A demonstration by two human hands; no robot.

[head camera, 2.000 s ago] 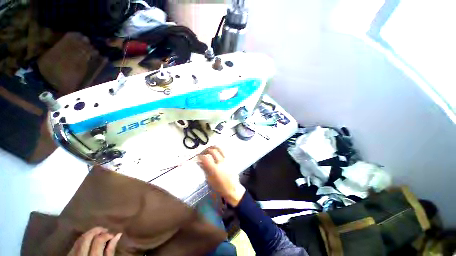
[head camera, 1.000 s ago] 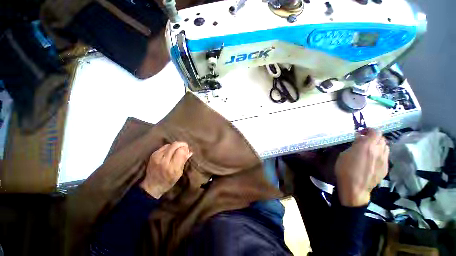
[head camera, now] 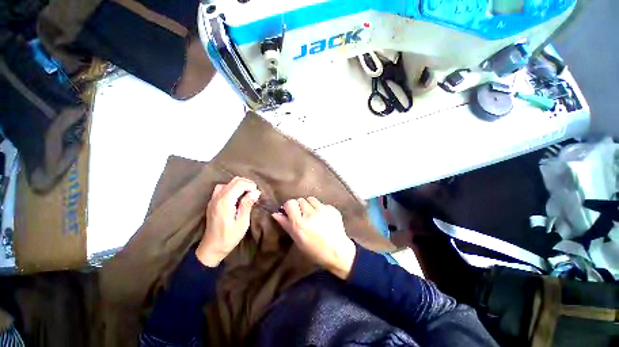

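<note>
The brown garment [head camera: 298, 169] lies bunched over my lap, with its upper corner on the white table below the needle area. My left hand [head camera: 229, 215] pinches the brown cloth near its middle. My right hand [head camera: 315, 227] is just to the right of it, with its fingertips close to the left ones at the cloth. A small, thin dark tool [head camera: 278, 211] shows at my right fingertips; its exact shape is too small to tell.
The white JACK machine [head camera: 400, 34] stands behind the cloth. Black-handled scissors [head camera: 390, 95], a dark round disc [head camera: 491, 103] and a teal tool [head camera: 536, 101] lie on the table. A cardboard box [head camera: 51, 217] is at left, scraps [head camera: 573, 176] at right.
My right hand has moved left from the table's right end to the cloth beside my left hand. The small dark item at the table edge below the disc is gone from there.
</note>
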